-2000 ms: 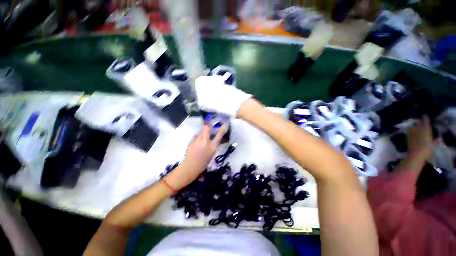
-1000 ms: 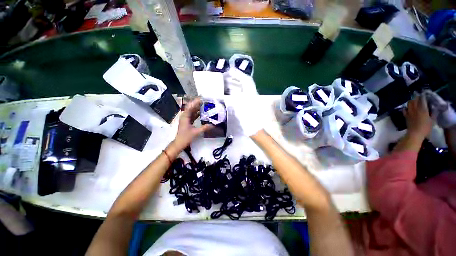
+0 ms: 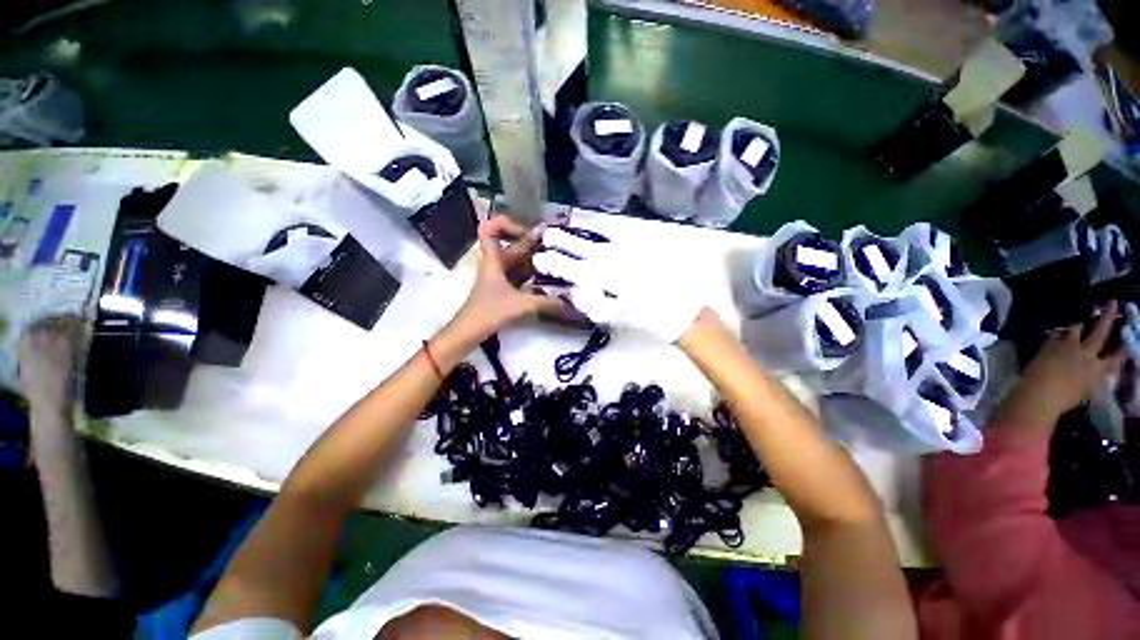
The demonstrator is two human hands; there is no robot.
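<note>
A retail box (image 3: 559,300) stands upright in front of me, mostly hidden by both hands. My bare left hand (image 3: 498,290), with a red string bracelet, holds its left side. My right hand (image 3: 615,278), in a white glove, covers its top and right side with the fingers. I cannot see the unit inside. One coiled cable (image 3: 583,355) lies just below the box. A large heap of black cables (image 3: 600,456) lies nearest me. Two open boxes with white flaps up (image 3: 350,283) (image 3: 440,223) stand to the left, each holding a wrapped unit.
Bagged units (image 3: 835,328) cluster on the right, and several more (image 3: 685,165) stand behind the hands. A metal post (image 3: 510,113) rises behind the box. Glossy black boxes (image 3: 148,313) are at left. A neighbour's arm (image 3: 1019,406) is at right; another person's hand (image 3: 50,363) is at far left.
My gloved hand has moved from the raised flap down over the box top, hiding the unit that showed there. The view has shifted, and another person's hand now shows at far left.
</note>
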